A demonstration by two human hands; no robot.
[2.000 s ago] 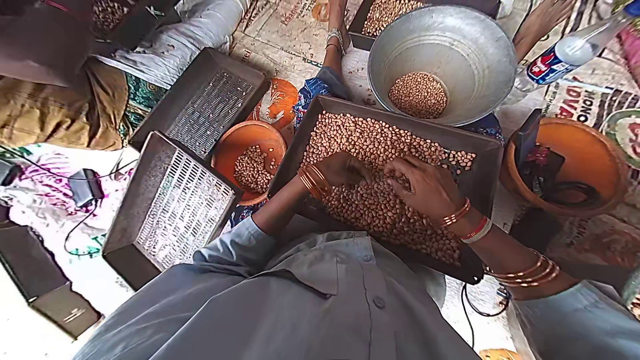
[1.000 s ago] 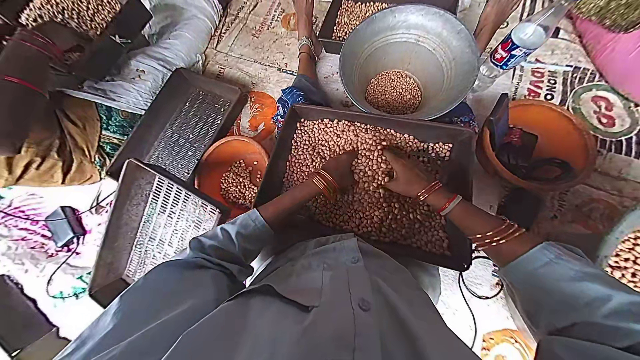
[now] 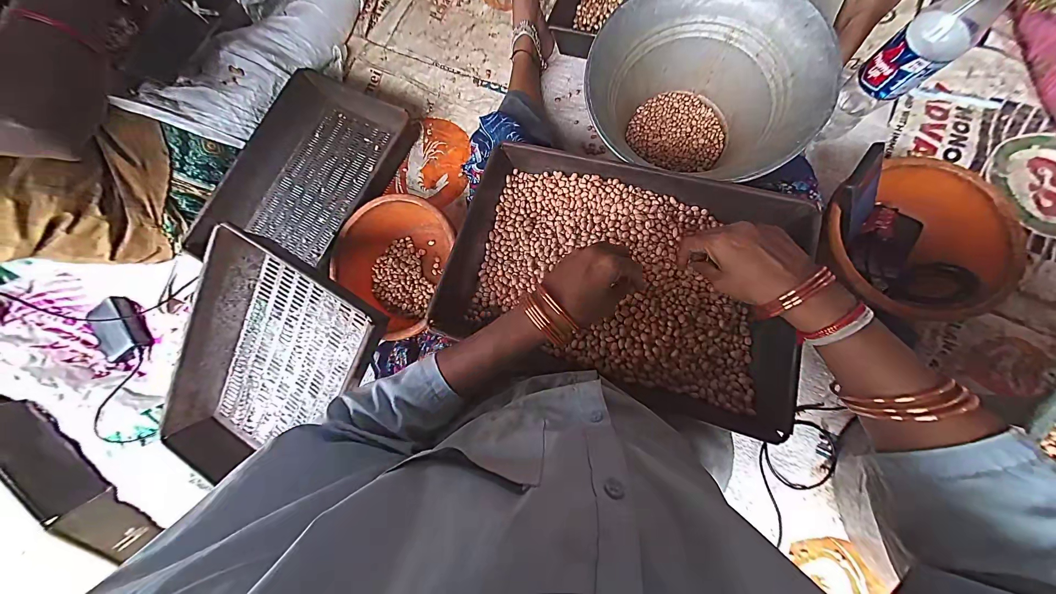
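A dark rectangular tray (image 3: 780, 346) lies tilted across my lap, with a thick layer of small brown nuts or seeds (image 3: 577, 214) in it. Over the middle of this layer is my left hand (image 3: 596, 280), fingers curled; whether it holds anything is hidden. My right hand (image 3: 738, 264) is over the right part, thumb and fingertips brought together, and what is between them is too small to tell. The hands are apart from each other. Beyond the tray's far edge stands a wide metal basin (image 3: 767, 74) with more of the nuts or seeds at its bottom.
Left of the tray, an orange bowl (image 3: 355, 231) holds some of the same pieces, beside two slotted trays (image 3: 297, 346). At right stand an orange bowl (image 3: 978, 239) with a black device and cable, and a plastic bottle (image 3: 903, 62). Another person's foot (image 3: 536, 37) is near the basin.
My hands were down among the nuts or seeds a second ago; now both have their fingers drawn in above the layer.
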